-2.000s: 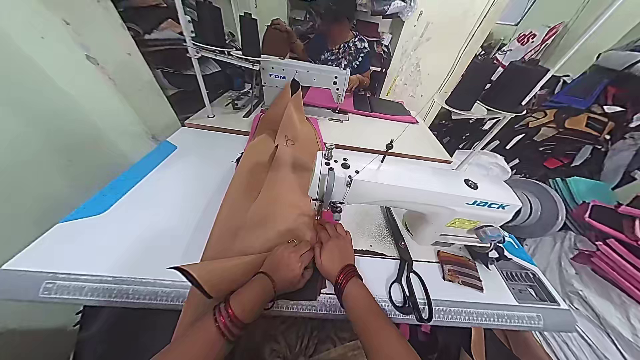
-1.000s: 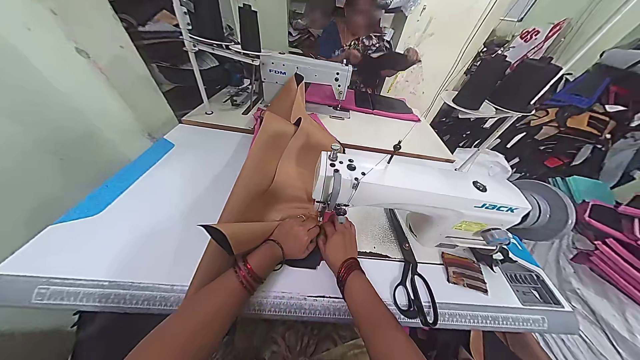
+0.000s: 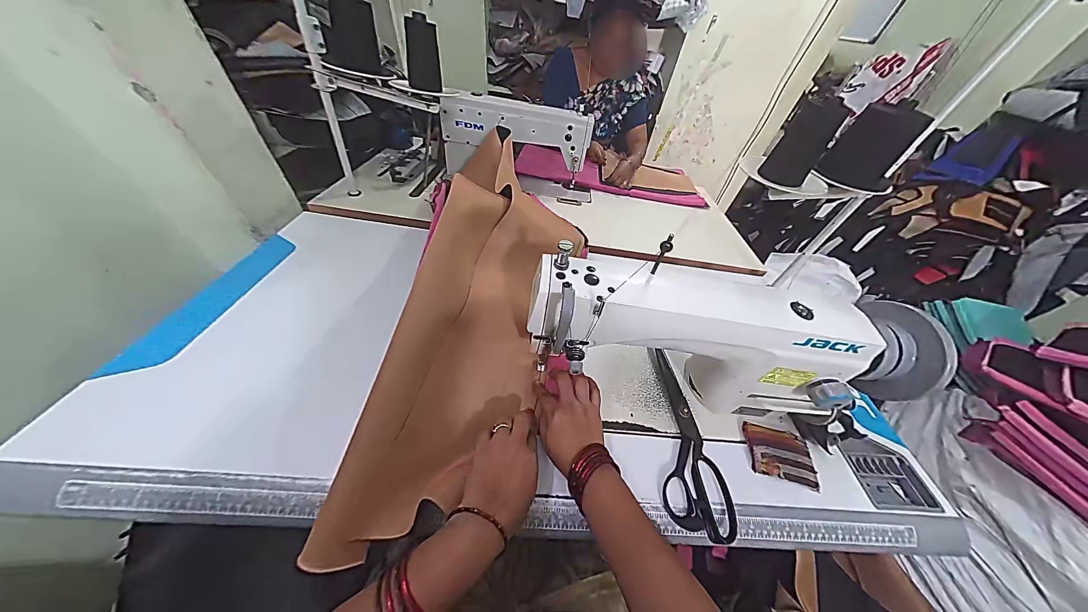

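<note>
A long piece of tan leather-like material (image 3: 459, 340) lies folded across the table, left of a white Jack sewing machine (image 3: 705, 323). My left hand (image 3: 501, 467), with a ring on one finger, rests flat on the tan material in front of the needle area. Close beside it, my right hand (image 3: 569, 416) presses the material's right edge just below the presser foot, fingertips near a small pink piece (image 3: 558, 367). Whether the fingers pinch the edge cannot be told. The needle tip is partly hidden.
Black-handled scissors (image 3: 697, 476) lie right of my right hand, near a striped fabric swatch (image 3: 780, 456). A clear ruler (image 3: 195, 499) runs along the front edge. Behind stands an FDM sewing machine (image 3: 518, 127), where another person (image 3: 608, 93) handles pink and tan pieces. Pink bundles (image 3: 1033, 433) lie at right.
The tan material's near end now hangs over the table's front edge, its earlier curled flap lying flatter. My left hand has moved slightly nearer the front edge. The other person's hands are now down at their work.
</note>
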